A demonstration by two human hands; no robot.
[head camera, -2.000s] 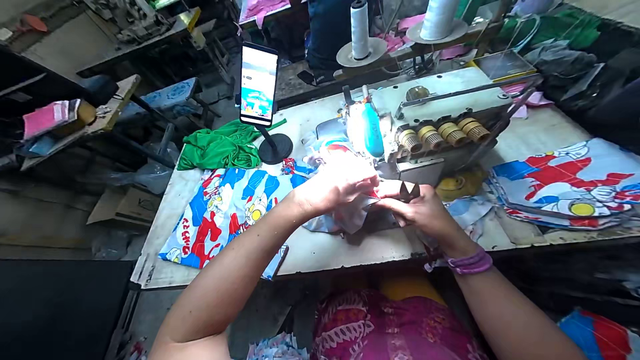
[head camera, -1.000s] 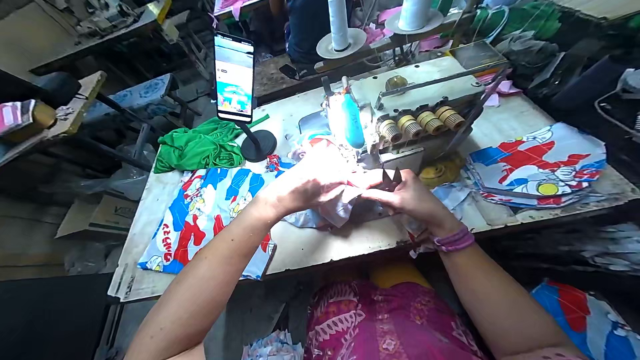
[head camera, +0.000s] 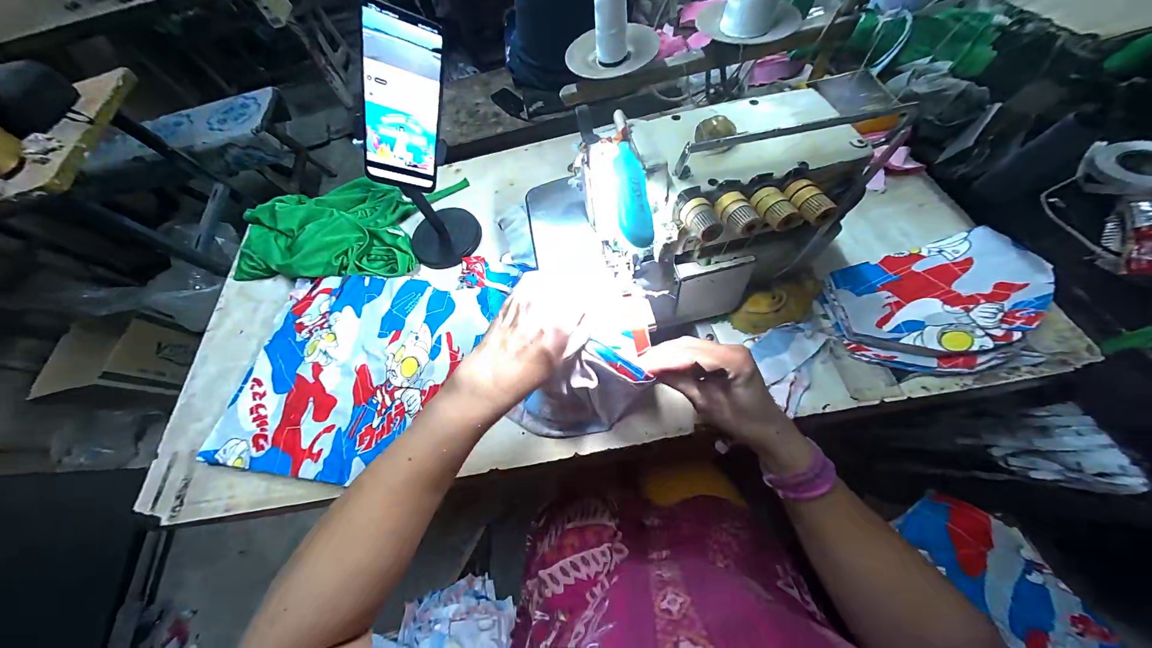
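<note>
Under the bright lamp of an overlock sewing machine (head camera: 765, 135) lies a piece of printed fabric (head camera: 585, 396), its pale reverse side facing up and a red and blue edge showing. My left hand (head camera: 526, 337) rests on the fabric in front of the needle area, its fingertips washed out by glare. With thumb and fingers, my right hand (head camera: 711, 373) pinches the fabric's right edge. The needle and presser foot are lost in the light. Printed fabric (head camera: 360, 378) is spread left of my left hand, and a stack of cut printed pieces (head camera: 945, 297) sits at the right.
A phone (head camera: 402, 99) on a round-based stand rises behind the spread fabric, beside a crumpled green cloth (head camera: 324, 234). Thread cones (head camera: 612, 36) stand behind the machine. Fabric scraps (head camera: 787, 351) lie right of my right hand. The table's front edge (head camera: 360, 495) runs before my lap.
My right hand has opened out from a bunched grip near the left hand to a pinch at the fabric's edge. More of the fabric's red and blue print now shows between the hands.
</note>
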